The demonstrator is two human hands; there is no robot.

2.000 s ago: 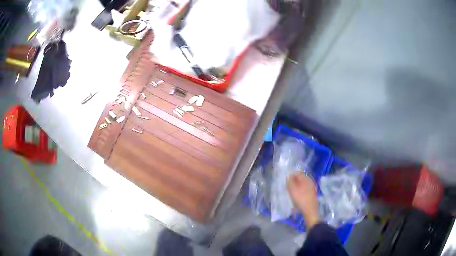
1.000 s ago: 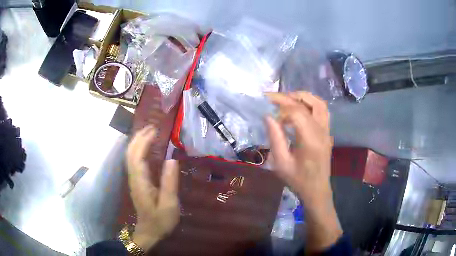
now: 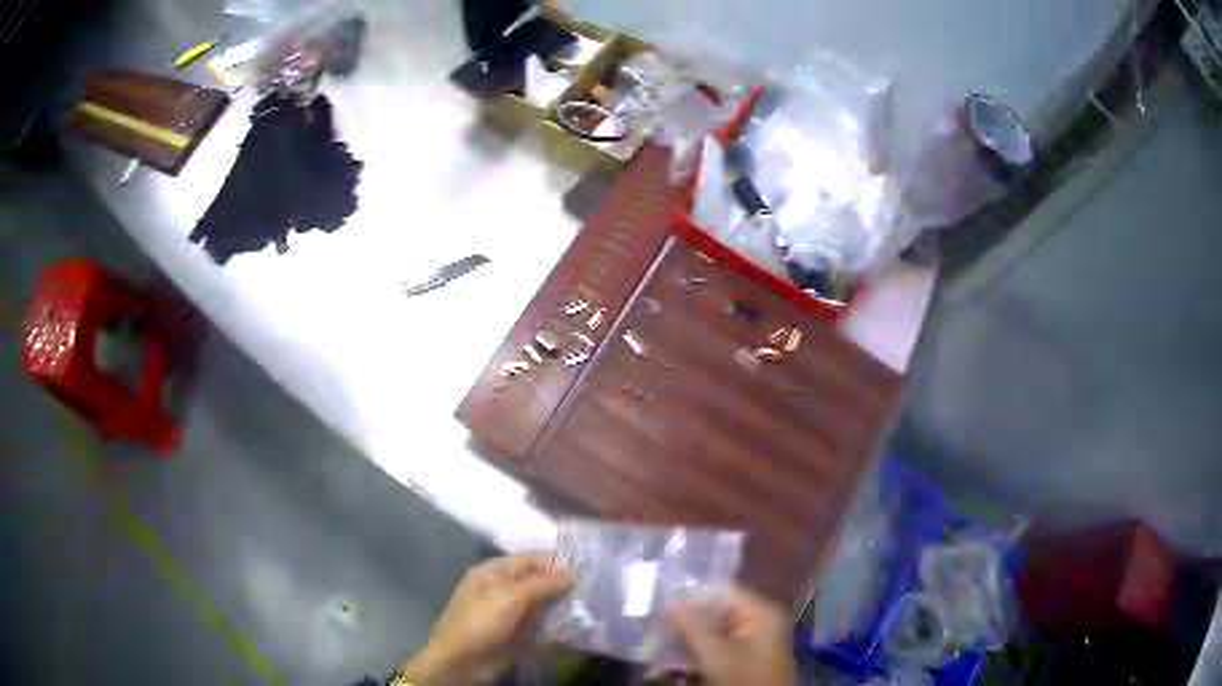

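Note:
A small clear plastic bag [image 3: 643, 583] is held up between my two hands in front of the brown-red board's near edge. My left hand [image 3: 503, 610] pinches its left edge. My right hand [image 3: 730, 637] holds its lower right side, slightly blurred. What is inside the bag cannot be told. The brown-red board [image 3: 684, 429] lies on the white bench, with several small pale and gold-coloured pieces [image 3: 543, 351] scattered on it. A red-rimmed tray [image 3: 764, 275] at the board's far end holds clear plastic bags [image 3: 818, 174] and a dark pen-like tool.
Black straps [image 3: 284, 181] and a flat metallic piece [image 3: 448, 273] lie on the bench. A slotted block with a yellow strip [image 3: 145, 121] is far left. A divided box [image 3: 576, 94] stands behind. A red stool [image 3: 101, 351] is left; blue bins [image 3: 925, 563] with bags are lower right.
My hands have moved from over the red tray and board down to the board's near edge. They now hold a small clear bag. The view has shifted, showing the stool and bins.

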